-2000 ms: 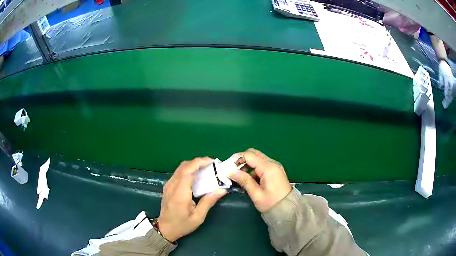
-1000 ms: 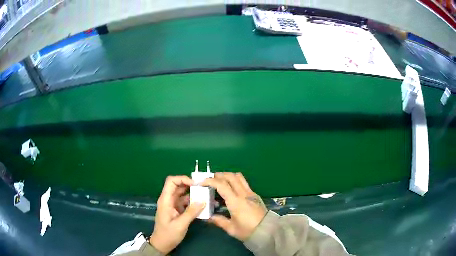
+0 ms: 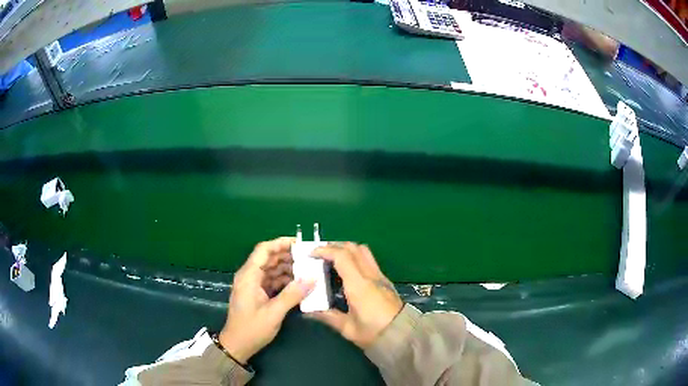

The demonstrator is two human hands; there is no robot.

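Observation:
A white charger (image 3: 311, 278) is held upright between my two bare hands over the near edge of the belt, its two metal prongs pointing away from me. No gap shows now between its pin end and its body. My left hand (image 3: 260, 300) grips its left side, with the thumb on the front face. My right hand (image 3: 357, 294) holds its right side, with fingers at the upper part and near the bottom. An open housing with a loose cover (image 3: 54, 194) lies on the belt at the left, and another (image 3: 23, 277) lies on the near ledge.
The green conveyor belt (image 3: 453, 219) runs across. A white guide bar (image 3: 632, 226) stands at the right with finished chargers (image 3: 622, 134) at its far end. A torn white scrap (image 3: 57, 290) lies on the near left ledge. A calculator (image 3: 428, 18) and record sheet (image 3: 528, 64) lie on the far ledge.
The charger's cover, apart and angled two seconds ago, is now in line and flush with the body. The open housing on the belt has shifted slightly right. The camera view has tilted.

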